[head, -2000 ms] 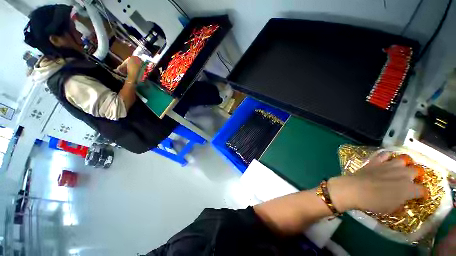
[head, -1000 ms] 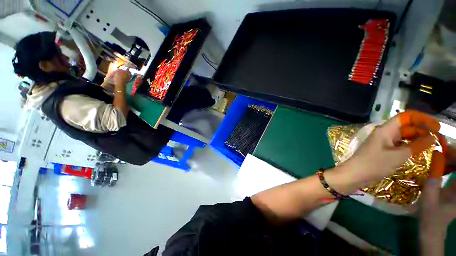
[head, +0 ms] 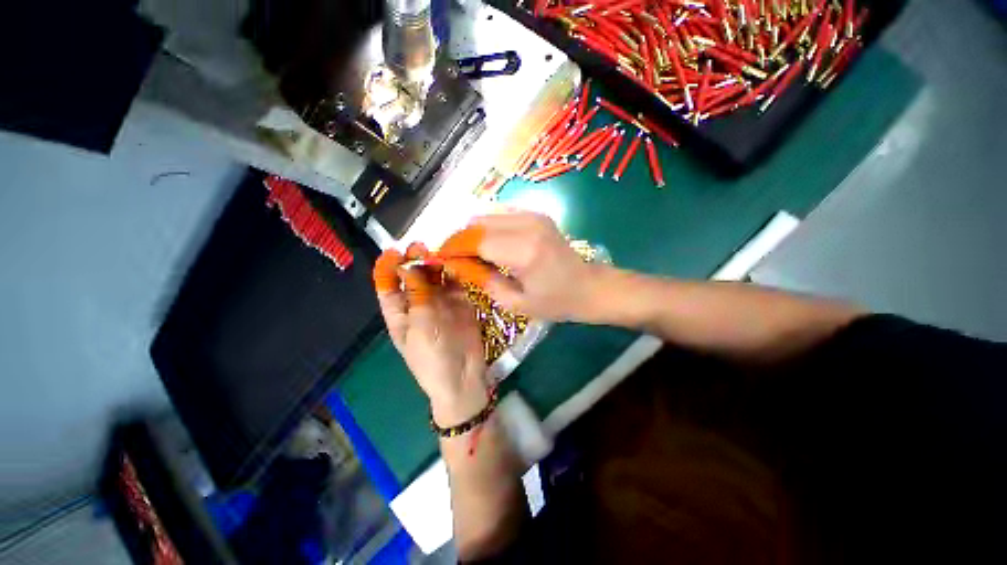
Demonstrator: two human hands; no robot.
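Note:
My left hand (head: 440, 337), with a beaded bracelet and orange finger cots, is raised in front of the machine head, pinching a small bright piece (head: 414, 264). My right hand (head: 533, 265), also with orange finger cots, comes from the right and meets the left fingertips. It pinches what looks like a thin red stick, mostly hidden by the fingers. The bag of gold ferrules (head: 501, 336) lies under and behind both hands, partly covered. Loose red sticks (head: 574, 146) lie fanned out on the machine plate and green mat.
The machine head (head: 414, 132) is beyond my hands. A black tray (head: 734, 141) heaped with red and gold pieces is at the upper right. The large black tray (head: 260, 331), with a row of red sticks (head: 309, 226), is at left. A black slotted part (head: 489, 64) sits beside the head.
The view has swung right, bringing the machine head and heaped tray into view; the other worker is out of view. My left hand has left the ferrule bag and both hands now meet fingertip to fingertip.

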